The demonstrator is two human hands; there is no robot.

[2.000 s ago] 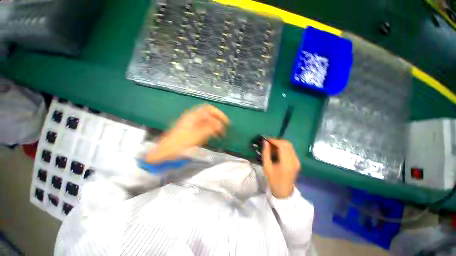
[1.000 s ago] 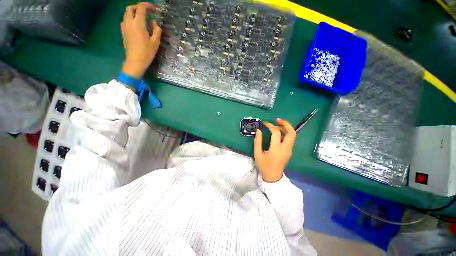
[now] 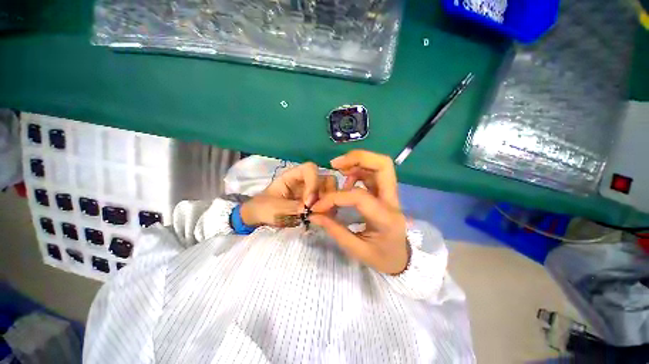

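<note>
My left hand [image 3: 285, 199], with a blue strap on the wrist, and my right hand [image 3: 370, 213] meet close to my chest. Their fingertips pinch a tiny dark flex cable part [image 3: 307, 214] between them; its details are too small to tell. A square black housing [image 3: 349, 124] with a round centre lies on the green mat, touched by no hand. Dark tweezers with a paler end [image 3: 435, 117] lie slanted on the mat to its right. One small white part [image 3: 284, 104] lies left of the housing, another [image 3: 426, 42] lies farther back.
A clear blister tray [image 3: 249, 35] is at the back. A blue bin [image 3: 530, 21] with white bits is at the back right, beside another clear tray [image 3: 548, 106]. A white box with a red switch [image 3: 633, 156] is at the right. A white tray [image 3: 99, 167] of black housings is at the left, below the bench.
My left hand has come back from the clear tray to my chest. My right hand has left the housing and joined it at the small part. The view has tilted down.
</note>
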